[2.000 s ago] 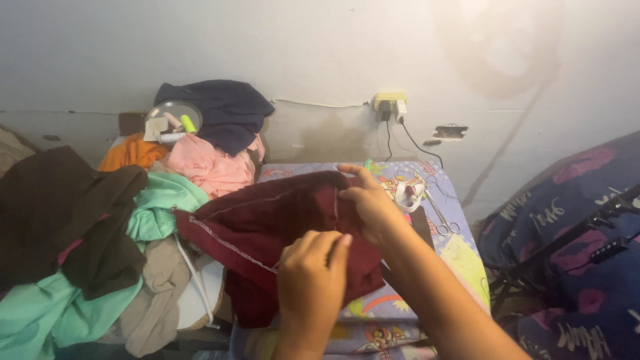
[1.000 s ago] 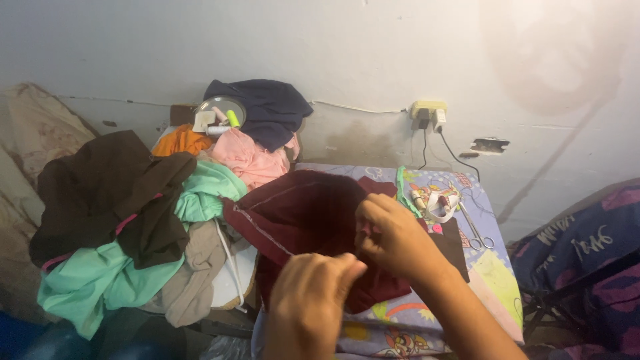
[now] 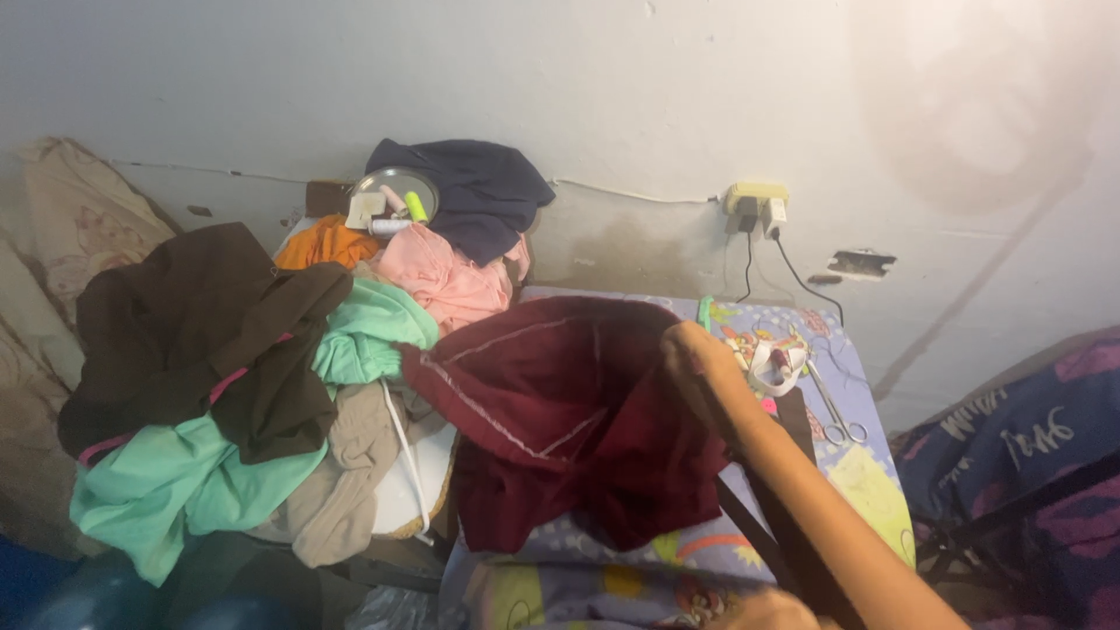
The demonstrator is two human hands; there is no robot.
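A maroon cloth garment (image 3: 560, 420) with pale overlocked seams spreads over the table with the patterned purple cover (image 3: 875, 367). My right hand (image 3: 704, 376) grips its right edge and lifts it a little. Low at the bottom edge of the view, my left hand (image 3: 761, 611) shows only in part, away from the garment; what its fingers do is hidden. Right of the garment lie scissors (image 3: 833, 409), a white ring-shaped roll (image 3: 777, 366) and a dark strip of cloth (image 3: 794, 429).
Brown (image 3: 192, 306), mint green (image 3: 210, 481), pink (image 3: 446, 276) and navy (image 3: 472, 188) cloths are heaped at the left. Thread spools (image 3: 415, 206) lie on a round metal tray (image 3: 426, 188). Two plugs with cords sit in a wall socket (image 3: 757, 192).
My left hand has moved down from the garment to the bottom edge of the view. The maroon garment now lies more spread out, with my right hand at its right edge.
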